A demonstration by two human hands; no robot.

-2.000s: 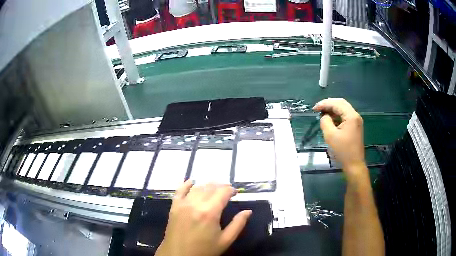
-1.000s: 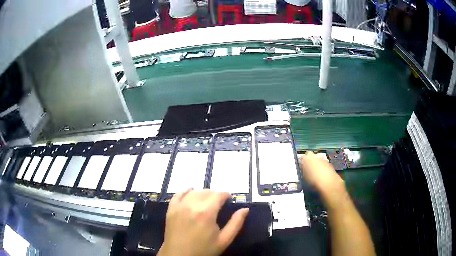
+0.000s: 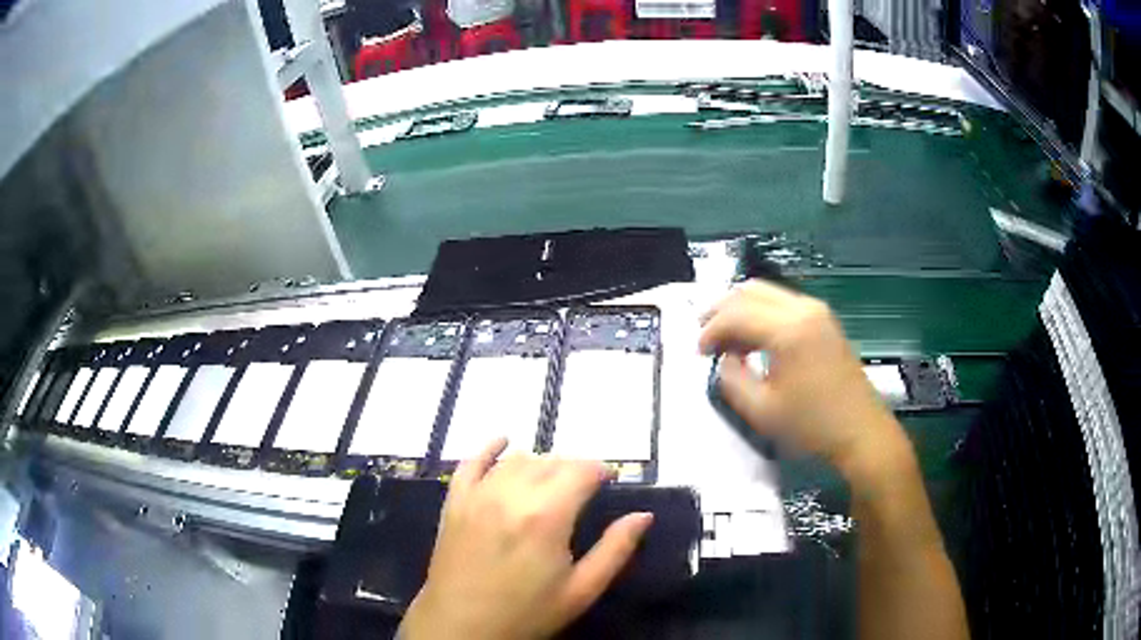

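A row of phone middle frames, dark with white centres, lies side by side on the white feed track, running off to the left. My left hand rests with fingers spread over the black block, its fingertips by the near ends of the last frames. My right hand is above the track's right end, fingers closed on a dark thin thing, probably a frame seen edge-on; it is blurred and partly hidden by the hand.
A black pad lies beyond the track. Another frame is on the green belt right of my right hand. A white post stands beyond. Ribbed black stacks are at the right, a grey metal machine at the left.
My right hand has come from the belt back over the track end, now with a dark thing. The last, separate frame has moved left against the row. My left hand has barely moved.
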